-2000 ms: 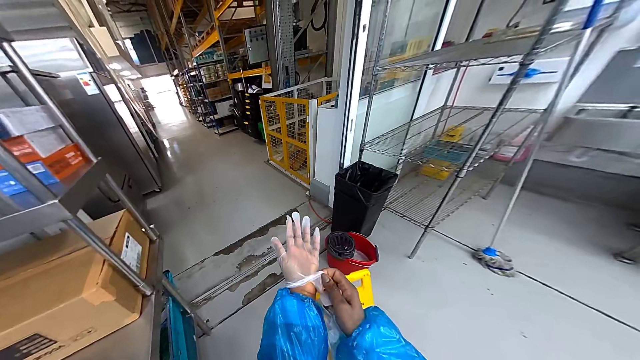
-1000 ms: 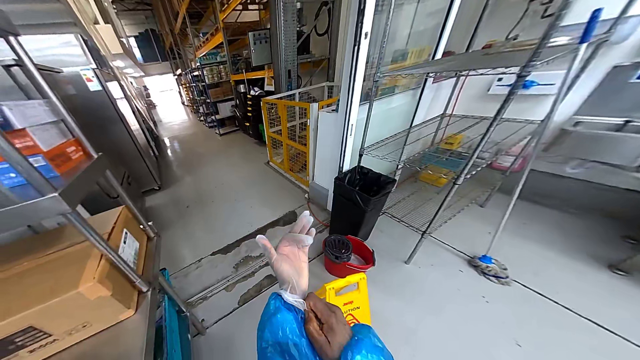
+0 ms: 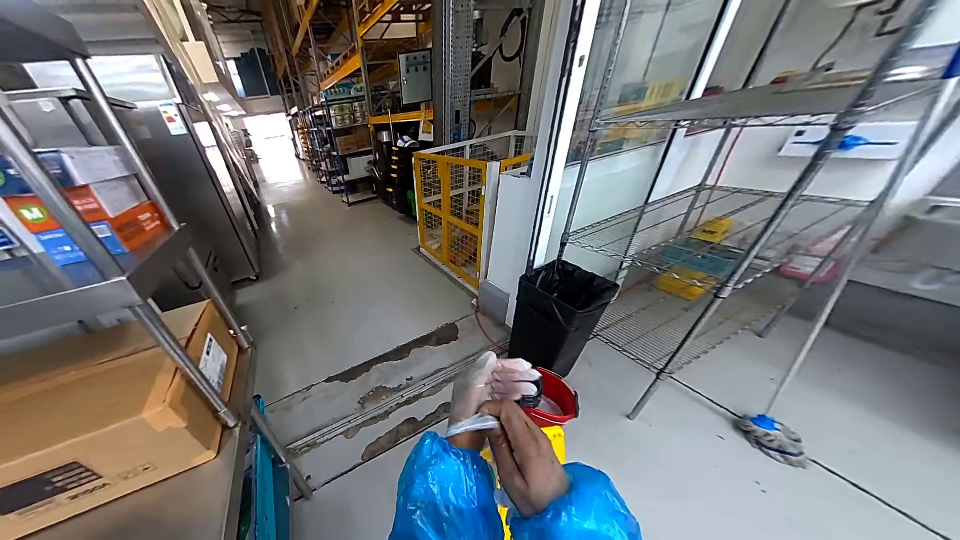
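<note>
My left hand (image 3: 484, 390) wears a translucent disposable glove, its fingers partly curled and holding nothing that shows. The rolled cuff of the glove (image 3: 474, 425) rings the wrist. My right hand (image 3: 529, 457), bare, pinches that cuff between thumb and fingers at the wrist. Blue plastic sleeves (image 3: 448, 487) cover both forearms. Just beyond the hands stands a red mop bucket (image 3: 556, 401) with a black wringer, partly hidden by the gloved fingers. A yellow caution sign (image 3: 553, 442) stands behind and below my hands, mostly covered by them.
A bin with a black liner (image 3: 559, 319) stands ahead, beside a wire shelving rack (image 3: 660, 337). A mop (image 3: 772, 439) leans at right. On the left, a steel shelf holds a cardboard box (image 3: 112, 420) and smaller boxes (image 3: 82, 202). A yellow mesh gate (image 3: 452, 214) borders the aisle.
My left hand has gone from fingers spread upright to partly curled and turned. My right hand, lower at the wrist a second ago, now grips the cuff from the right side.
</note>
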